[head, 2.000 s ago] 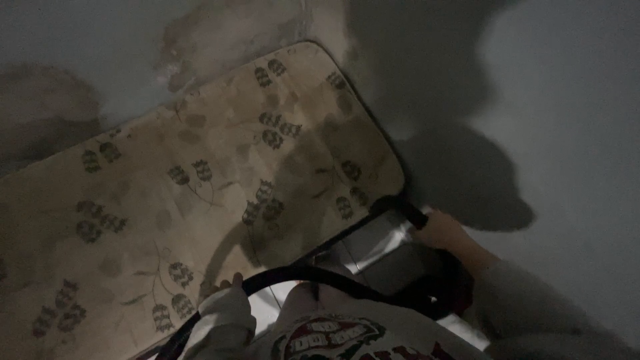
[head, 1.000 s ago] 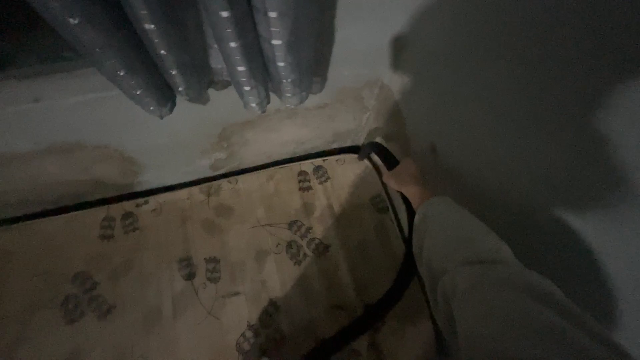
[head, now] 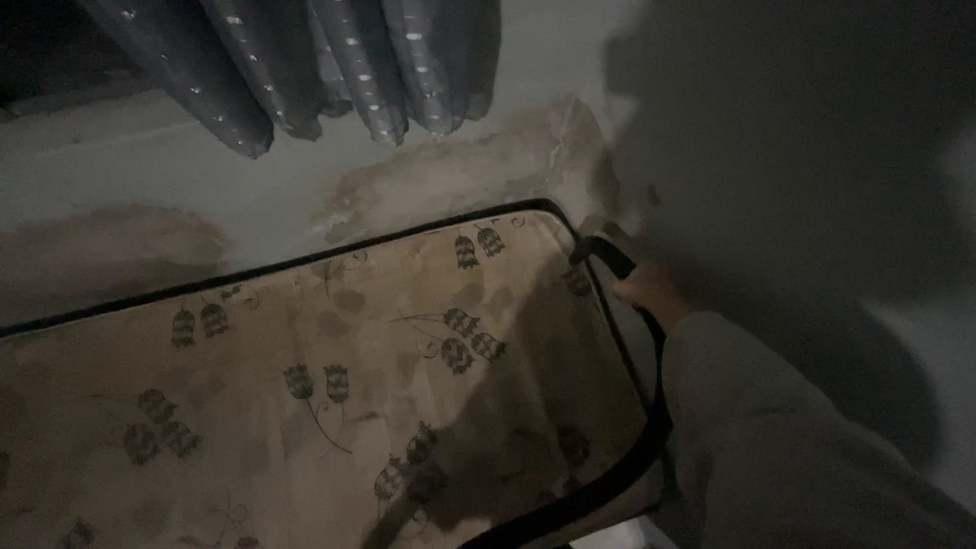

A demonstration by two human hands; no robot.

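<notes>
My right hand (head: 657,291), in a long pale sleeve, grips a black hose (head: 579,507) near its end. The hose ends in a dark crevice-like nozzle or bent tube (head: 604,253), which meets the side edge of a mattress (head: 366,396) close to its far right corner. From the hand the hose curves down over the mattress and leaves the view at the bottom. The mattress has a dark piped edge and a printed flower pattern. My left hand is out of view.
Grey-blue curtains (head: 435,69) with shiny marks hang beyond the mattress. The wall (head: 259,191) behind has brownish, flaking patches. Another wall (head: 778,191) rises close on the right, with dark shadows on it. Something white (head: 625,534) shows at the bottom edge.
The view has moved toward the far corner, and the curtains have come into it. My right hand has moved along the mattress's side to near that corner. My left hand has left the view.
</notes>
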